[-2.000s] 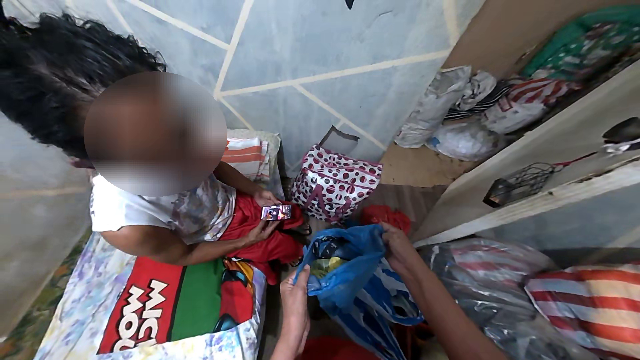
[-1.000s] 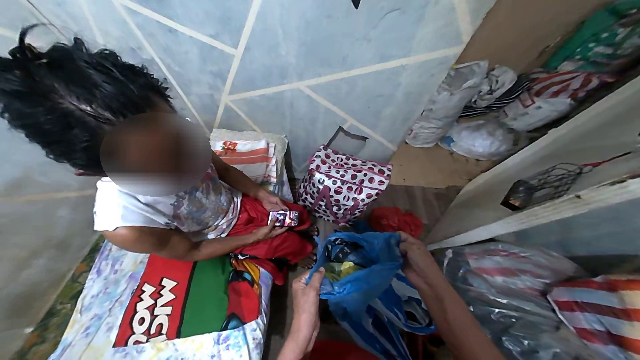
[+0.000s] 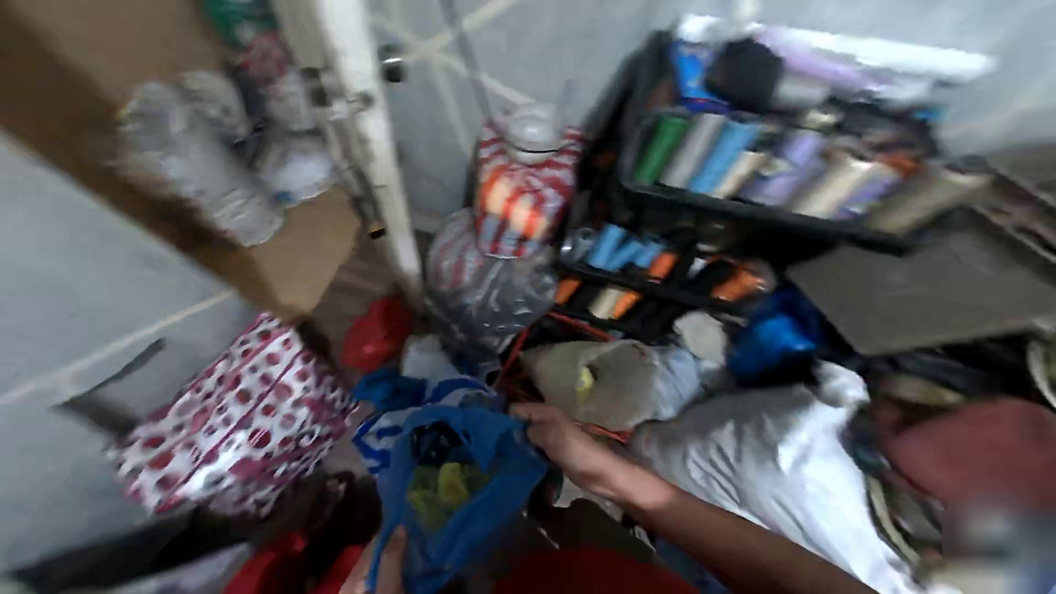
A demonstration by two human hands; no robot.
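Observation:
A blue plastic bag (image 3: 495, 462) hangs between my two hands at the lower middle, its mouth spread. Yellow-green items (image 3: 445, 491) lie inside it beside something dark; blur hides what they are. My left hand (image 3: 384, 565) grips the near left rim, partly cut off by the bottom edge of the view. At the far right rim, my right hand (image 3: 553, 437) is closed on the plastic. A blue-and-white striped bag (image 3: 384, 437) is just behind and left of the blue bag.
A dotted pink-and-white bag (image 3: 239, 421) stands at left, near a red plastic bag (image 3: 378, 334). Black shelves (image 3: 767, 210) hold rolled items at upper right. A white door edge (image 3: 371, 140) rises behind. White sacks (image 3: 767, 462) and filled plastic bags (image 3: 487, 289) crowd the floor.
The view has swung far to the right, bringing in the shelves and leaving the seated person out. Both hands still hold the blue bag.

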